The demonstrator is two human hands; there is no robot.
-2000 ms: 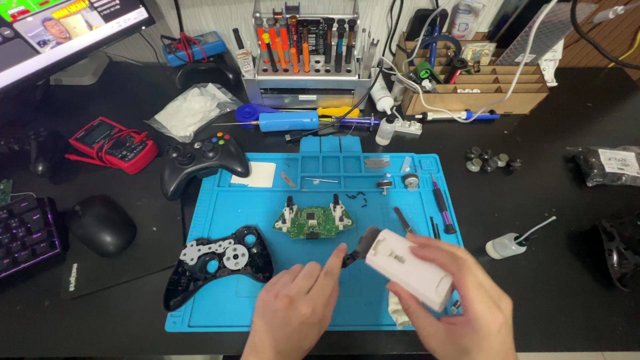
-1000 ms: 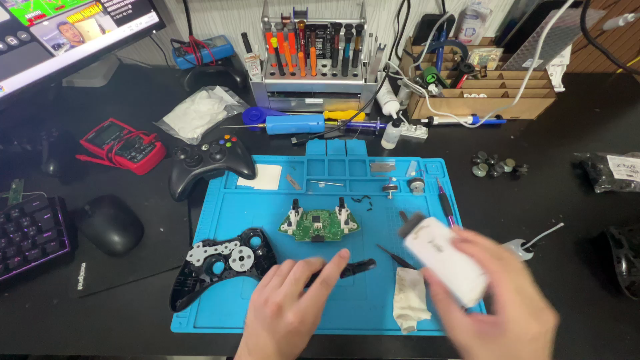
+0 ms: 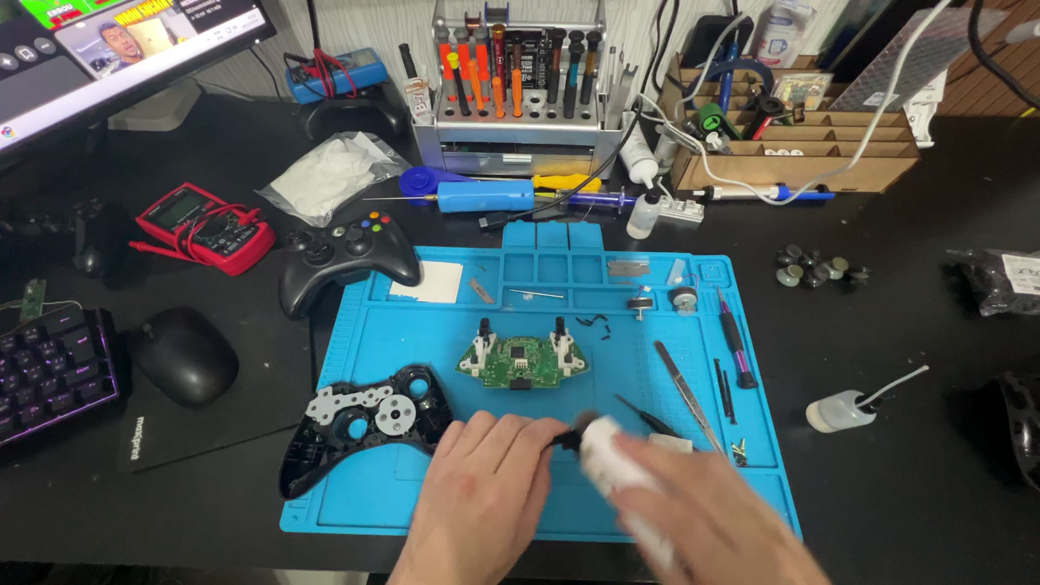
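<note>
My left hand (image 3: 487, 487) is closed on a small black plastic part (image 3: 567, 439) above the lower middle of the blue silicone work mat (image 3: 561, 520). In my right hand (image 3: 707, 512) is a white cordless device (image 3: 621, 471), blurred, its dark end against or very near the black part. Just beyond my hands lies a green controller circuit board (image 3: 522, 362) with white and black trigger parts. An open black controller shell half (image 3: 366, 431) with a grey button membrane rests left of my left hand. Black tweezers (image 3: 647, 416) and metal tweezers (image 3: 689, 396) lie beyond my right hand.
Left of the mat are an assembled black controller (image 3: 345, 256), a red multimeter (image 3: 203, 227) and a mouse (image 3: 185, 356). A screwdriver rack (image 3: 520, 130) and a wooden organizer (image 3: 796, 175) stand behind. A screwdriver (image 3: 736, 341) lies on the mat; a small bottle (image 3: 841, 412) lies at right.
The white device has moved left and down from where it was a second ago, and its dark end is now at the black part in my left hand.
</note>
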